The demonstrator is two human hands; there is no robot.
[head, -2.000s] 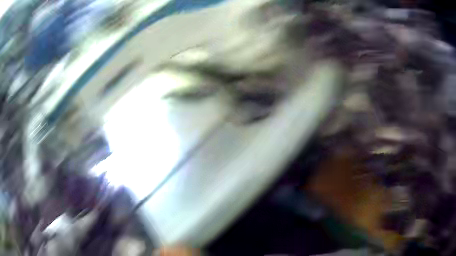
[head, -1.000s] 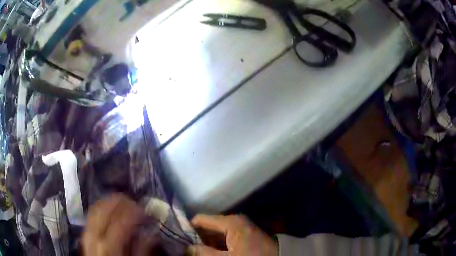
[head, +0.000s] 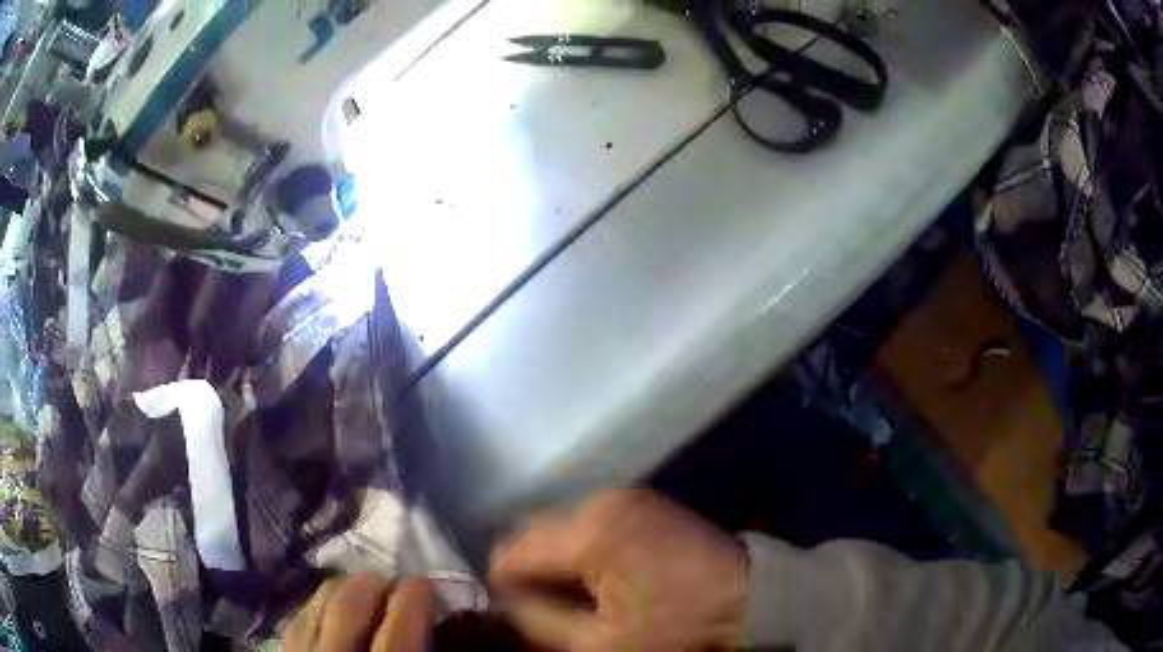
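Plaid fabric [head: 287, 420], dark purple-grey and white, runs from the glare at the needle area down to the front of the bed. My right hand [head: 625, 573] pinches its edge at the bottom centre; its fingertips are blurred. My left hand [head: 364, 614] is on the fabric just to the left, cut off by the bottom edge, with bent fingers on the cloth. The sewing machine head [head: 236, 115] is at the upper left. Strong glare hides the needle and presser foot. A white strip [head: 209, 471] lies on the plaid at left.
Black thread snips [head: 587, 52] and black shears [head: 804, 83] lie on the white machine bed [head: 663, 293]. Heaped plaid pieces [head: 1097, 229] hang at the right edge. An orange-brown surface [head: 976, 395] shows below the bed at right.
The blur has cleared. Since one second ago my left hand has moved lower, towards the bottom edge, and my right hand shows larger and slightly higher. The white strip has shifted slightly right.
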